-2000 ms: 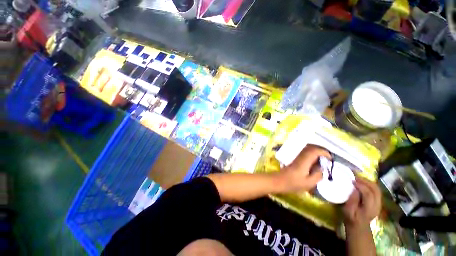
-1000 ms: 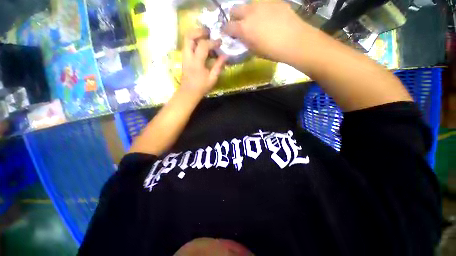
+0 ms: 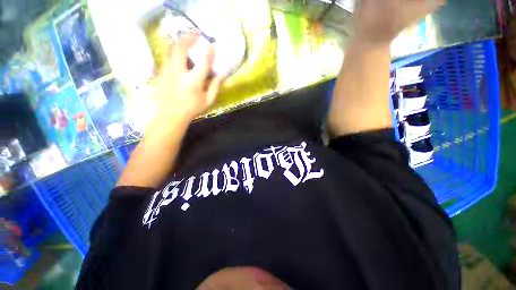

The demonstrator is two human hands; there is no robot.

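A white round part point(image 3: 226, 42) lies overexposed on the yellow work pad point(image 3: 260, 71), with a thin dark wire point(image 3: 192, 24) across its top. My left hand point(image 3: 189, 76) grips the part's near left side, fingers on top and thumb at the lower edge. My right hand point(image 3: 390, 17) is blurred at the top edge, away from the part and to its right; its fingers are partly cut off and I cannot tell whether it holds anything.
A blue crate point(image 3: 467, 124) below the bench on the right holds stacked black-white parts point(image 3: 416, 122). Another blue crate point(image 3: 71, 198) is below on the left. Printed sheets point(image 3: 68, 116) cover the bench at the left. A green floor shows at the right.
My right hand has left the white part and moved right, towards the top edge. My left hand stays at the part. The view has shifted, showing more of the right crate.
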